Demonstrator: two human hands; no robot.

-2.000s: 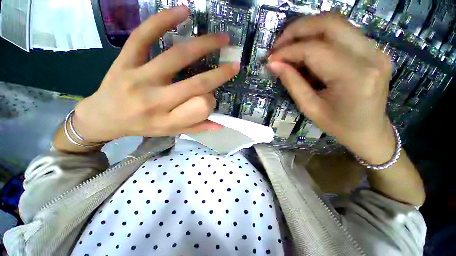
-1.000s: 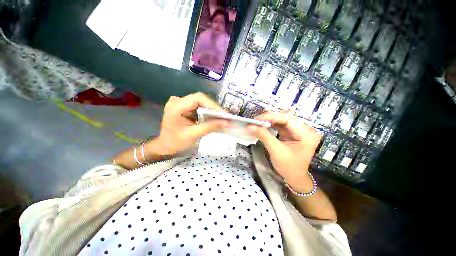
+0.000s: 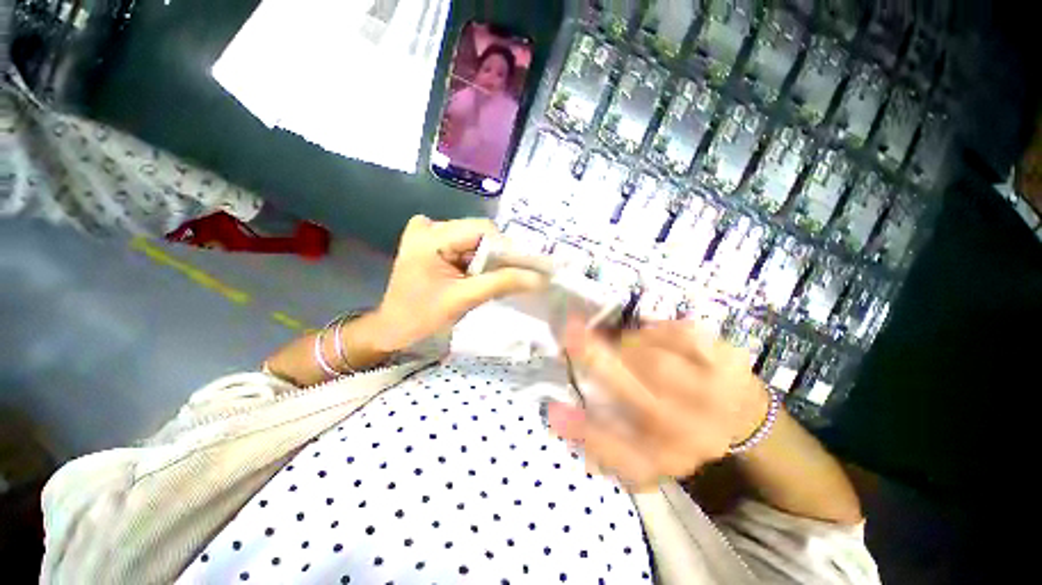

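Note:
My left hand [image 3: 443,280] pinches a pale backing strip [image 3: 511,325] between thumb and fingers, in front of my lap. The strip is folded, with a greyish upper part and a white part hanging below. My right hand [image 3: 657,394] is blurred, at the strip's right end; whether its fingers hold anything is hidden by the blur. Beyond the hands a large shiny blister tray [image 3: 731,171] holds rows of small circuit boards, with strong glare on its nearer left rows.
A smartphone [image 3: 481,109] with a pink picture lies left of the tray. White pad sheets [image 3: 343,80] lie left of the phone on the dark green bench [image 3: 171,103]. A red object [image 3: 251,235] and dotted fabric [image 3: 91,171] are at the left, above grey floor with yellow lines.
My hands came down from over the tray to the backing strip in front of my lap. Since the last earlier frame, my right hand has moved down and blurred, while my left hand stays on the strip.

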